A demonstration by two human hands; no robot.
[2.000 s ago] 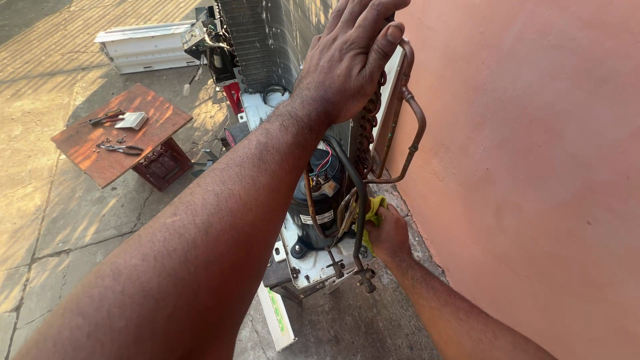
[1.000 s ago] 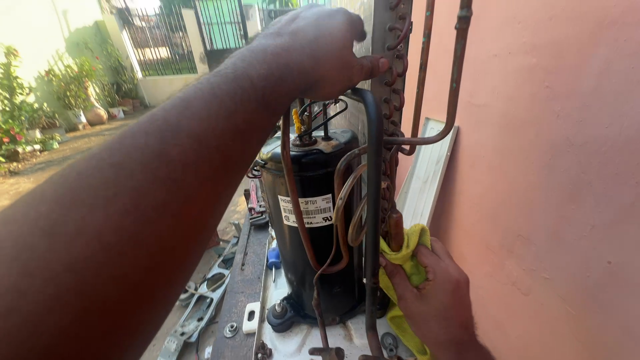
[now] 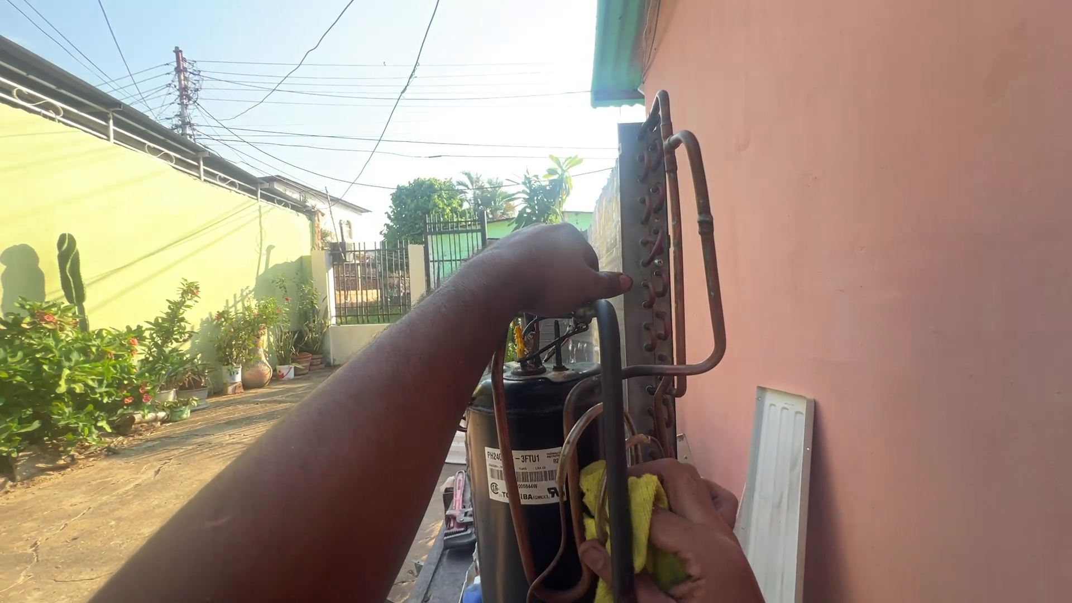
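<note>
A black cylindrical compressor (image 3: 494, 419) with a white label stands low in the middle, copper tubes (image 3: 504, 452) curving in front of it. My left hand (image 3: 557, 272) rests above the compressor, thumb toward the finned condenser coil (image 3: 649, 251); what its curled fingers touch is hidden. At lower right my right hand (image 3: 687, 536) grips a yellow cloth (image 3: 641, 511) around the lower tubing, beside a thick black insulated pipe (image 3: 617, 435). Bent copper pipes (image 3: 710, 276) rise along the coil's right side.
A pink wall (image 3: 921, 293) stands close on the right, with a white metal panel (image 3: 775, 494) leaning against it. A pipe wrench (image 3: 458, 511) lies left of the compressor. Potted plants (image 3: 255, 352) line the yellow wall (image 3: 167, 201) across the paved yard.
The view has tilted up and shifted. My left hand, earlier raised with spread fingers by the coil, is now curled above the compressor. My right hand still holds the cloth at the tubing.
</note>
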